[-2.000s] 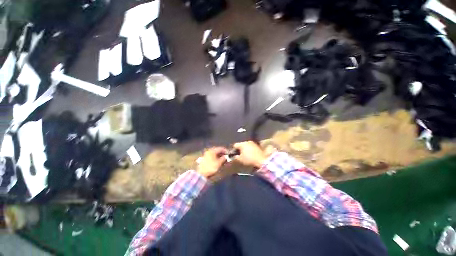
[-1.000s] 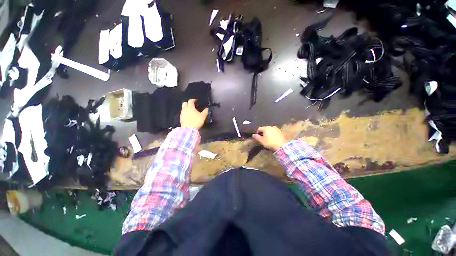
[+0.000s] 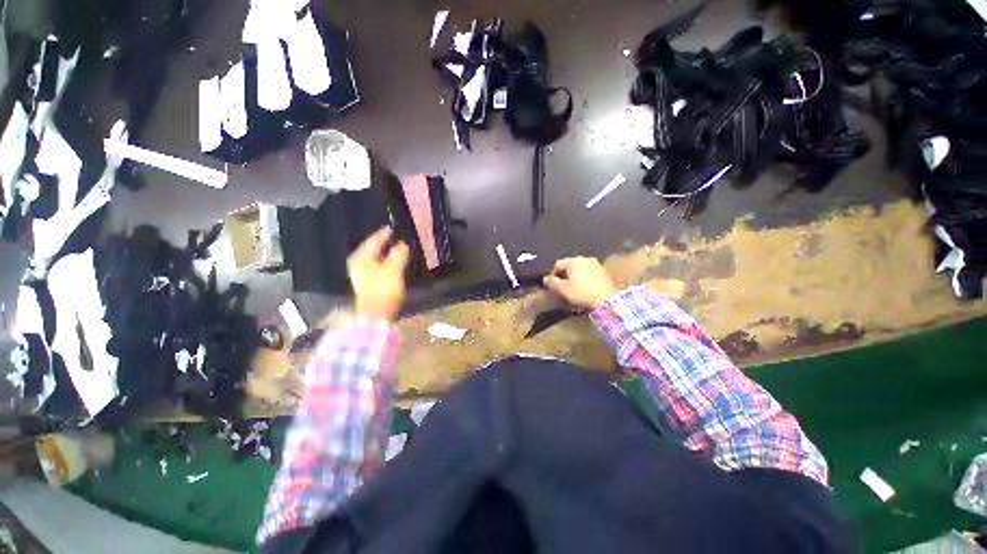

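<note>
Black panels point(image 3: 325, 233) lie side by side near the table's front edge. At the right end of the row, a dull-pink piece point(image 3: 425, 214) shows between black parts. My left hand point(image 3: 379, 276) is at the row, its fingers closed on the near edge of a black panel that looks lifted beside the pink piece; blur hides the exact grip. My right hand point(image 3: 581, 284), to the right, pinches the end of a narrow black strip point(image 3: 482, 290). The strip runs left along the wooden edge, and its far part passes behind my left hand and sleeve.
A beige box point(image 3: 251, 236) and a clear tub point(image 3: 338, 160) stand left of and behind the panels. Black heaps lie left point(image 3: 162, 314) and right point(image 3: 747, 114). Tangled straps point(image 3: 530, 92) lie at centre back. White scraps lie around the worn wooden edge point(image 3: 801, 292).
My hands were together at the front edge, then moved apart, the left to the panels. Since then, my left hand has moved slightly left and the pink piece has come into view. My right hand still pinches the strip.
</note>
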